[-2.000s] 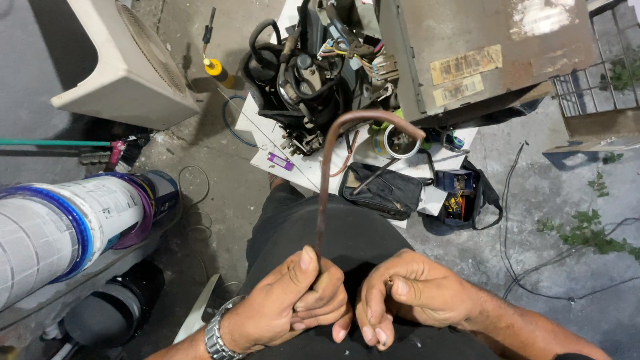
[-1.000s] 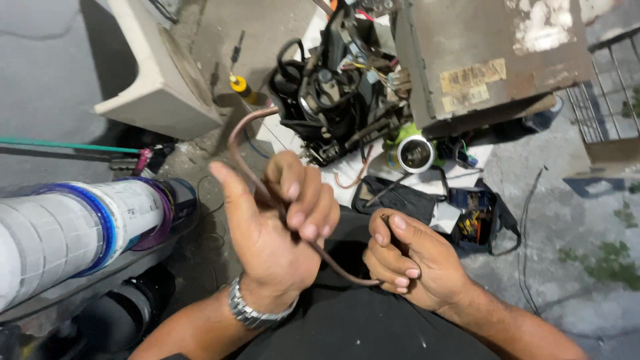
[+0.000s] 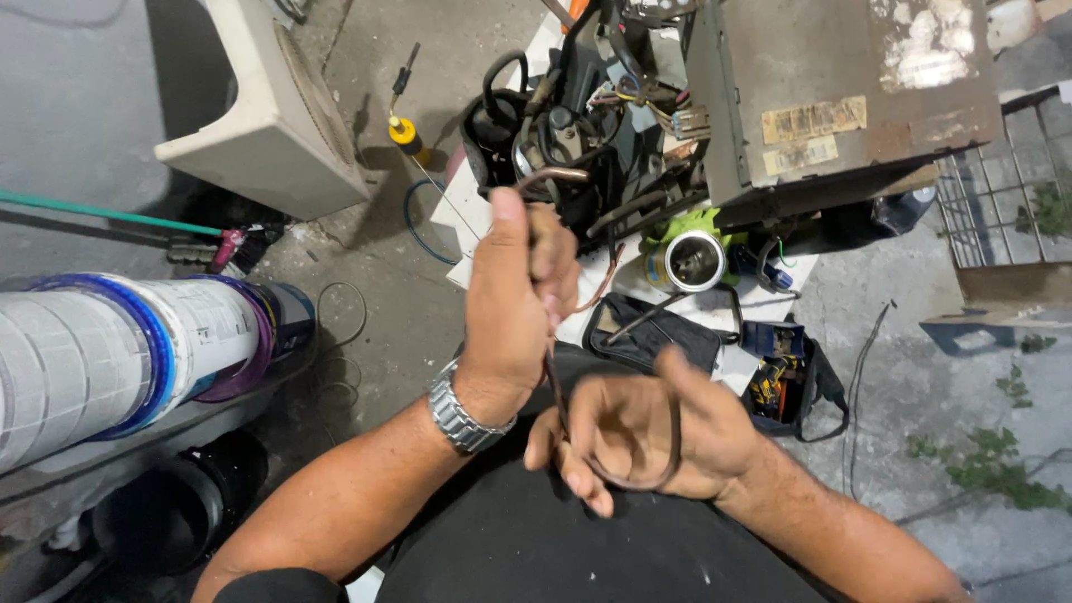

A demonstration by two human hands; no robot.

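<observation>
A thin copper tube [image 3: 628, 484], bent at its top and curved into a hook at its lower end, runs between my hands. My left hand [image 3: 521, 280], with a metal watch at the wrist, is closed around its upper part; the bent tip shows above the fingers. Loosely curled, my right hand [image 3: 649, 435] has the hooked end lying across its palm and fingers. It is slightly blurred, and whether its fingers grip the tube is unclear. Beyond the hands, a black tool bag [image 3: 502, 126] full of parts and an open metal can [image 3: 695, 261] stand on a white sheet.
Stacked paint buckets [image 3: 201, 331] lie to the left, with a black bucket [image 3: 155, 515] below. A white plastic stool [image 3: 268, 126], a yellow-handled torch [image 3: 404, 132] and a rusty metal casing [image 3: 837, 84] stand farther off. A small open tool pouch [image 3: 779, 377] is at the right.
The left hand has turned more upright around the tube. The right hand has opened its fingers somewhat, and the tube's curved lower end now shows in it.
</observation>
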